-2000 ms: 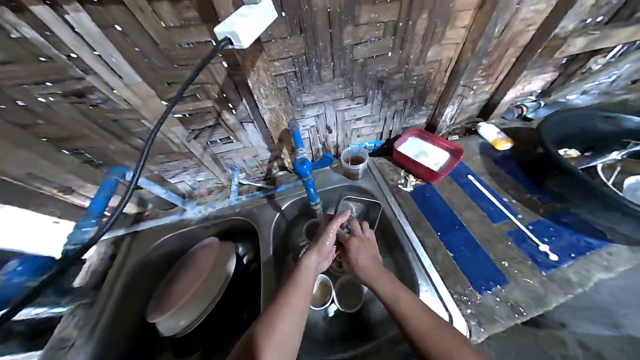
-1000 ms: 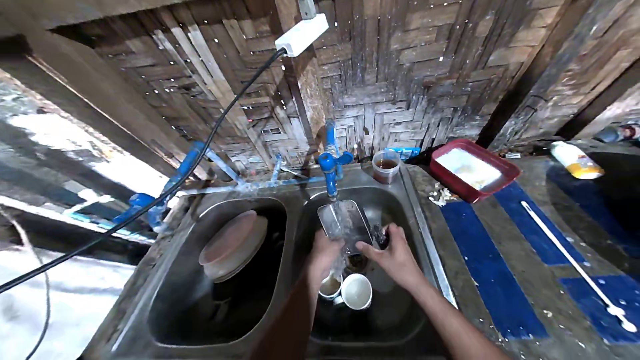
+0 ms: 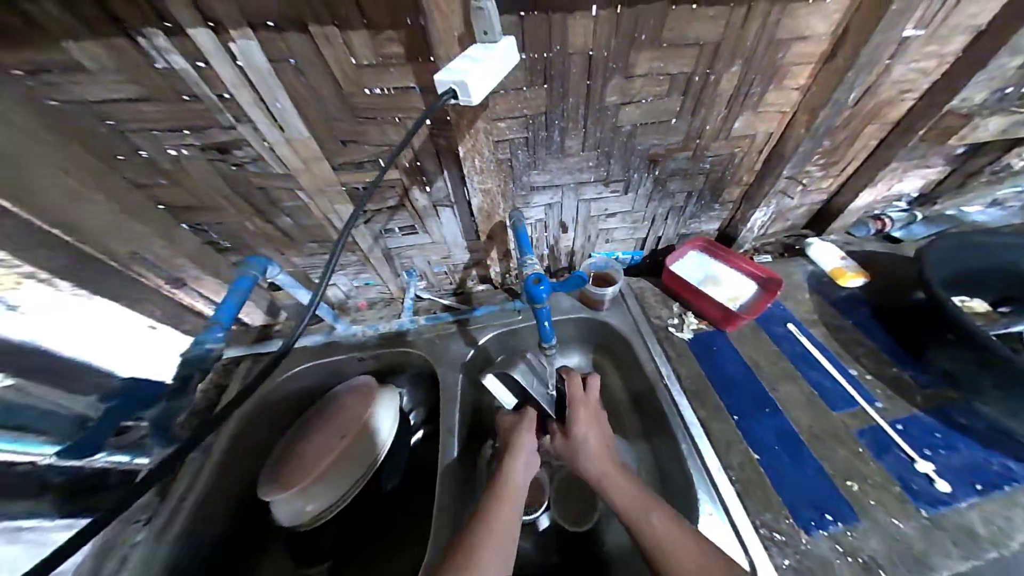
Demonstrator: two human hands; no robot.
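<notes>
A shiny rectangular metal container [image 3: 524,382] is tilted under the stream from the blue faucet [image 3: 541,296], in the right basin. My left hand [image 3: 518,440] grips its near left side. My right hand [image 3: 582,424] has its fingers at the container's right side; a dark item shows beside them, not clear enough to name. Below my hands, a cup [image 3: 536,494] and a second round cup [image 3: 576,502] rest in the basin, partly hidden by my wrists.
Stacked oval plates [image 3: 328,448] lean in the left basin [image 3: 432,480]. Behind the right basin stands a plastic cup of brown liquid [image 3: 602,282]. On the counter are a red tray [image 3: 720,284], a white stick [image 3: 864,400], a bottle [image 3: 836,262] and a large black tub [image 3: 972,320].
The metal container has gone from facing up a second ago to tilted on its side. My right hand has moved in close to my left. The view has shifted.
</notes>
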